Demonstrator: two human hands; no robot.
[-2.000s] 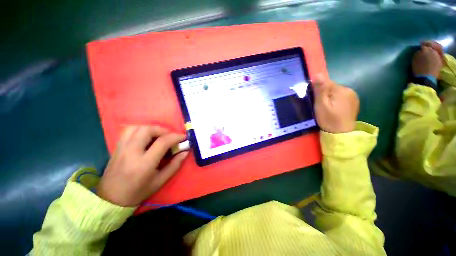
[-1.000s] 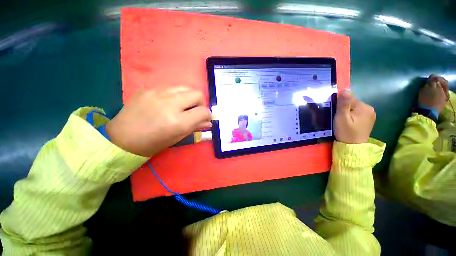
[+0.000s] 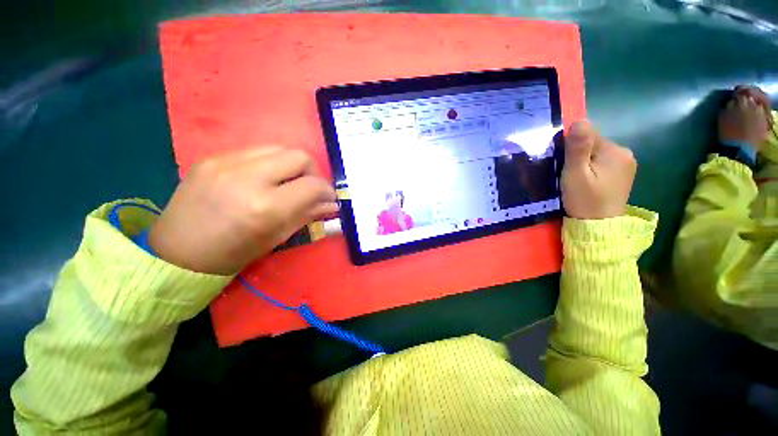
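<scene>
A tablet (image 3: pixel 435 170) with a lit white screen, a small figure in red and a dark preview box lies on a red-orange foam pad (image 3: pixel 247 77). My left hand (image 3: pixel 247 204) is at the tablet's left short edge, fingers bent together; its fingertips are by a small yellow tab (image 3: pixel 344 193), and whether they pinch anything is hidden. A small white-and-yellowish plug (image 3: pixel 327 228) sits at the same edge, just below the fingers. My right hand (image 3: pixel 599 170) holds the tablet's right edge, thumb up against it and fingers curled.
The pad lies on a glossy dark-green belt (image 3: pixel 94 128). A blue coiled cord (image 3: pixel 341 330) runs from my left wrist towards my lap. At the right, a neighbouring person's hands (image 3: pixel 745 119) and yellow sleeve (image 3: pixel 717 213) are at the belt.
Two seconds ago my left fingers pinched the plug; they have since moved up off it to the edge above. My right hand stays on the tablet. The view has shifted.
</scene>
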